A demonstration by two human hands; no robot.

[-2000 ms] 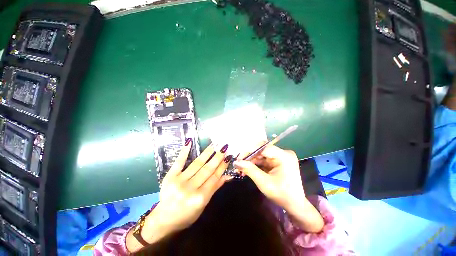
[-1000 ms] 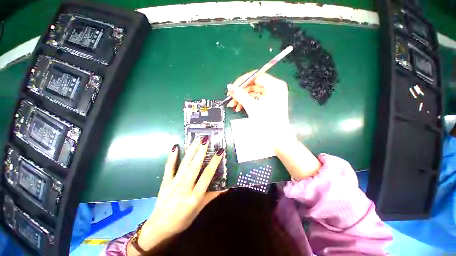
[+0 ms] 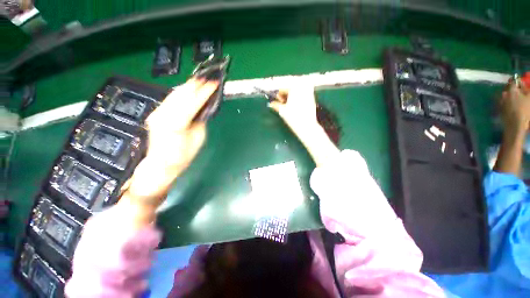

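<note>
My left hand point(image 3: 180, 113) is blurred and shut on an open phone unit point(image 3: 216, 87), held tilted above the white edge at the upper left. My right hand point(image 3: 297, 103) is at the white edge, fingers pinched on dark tweezers point(image 3: 264, 92), their tip pointing left. A white square liner point(image 3: 276, 187) lies on the green bench top, with a sheet of pale dots point(image 3: 271, 228) just below it near the table edge. The heap of small black parts point(image 3: 330, 123) is partly hidden behind my right forearm.
A black tray point(image 3: 156, 90) full of phone units stands at left. Another black tray point(image 3: 433, 198) at right holds two units and small white strips point(image 3: 434, 132). Phones lie on the green conveyor point(image 3: 279, 55) beyond the white edge. Another person's hand point(image 3: 514, 107) is at far right.
My left hand has lifted the phone unit from the bench and moved it up and left. My right hand with the tweezers has moved up to the white edge. The view has shifted towards the conveyor.
</note>
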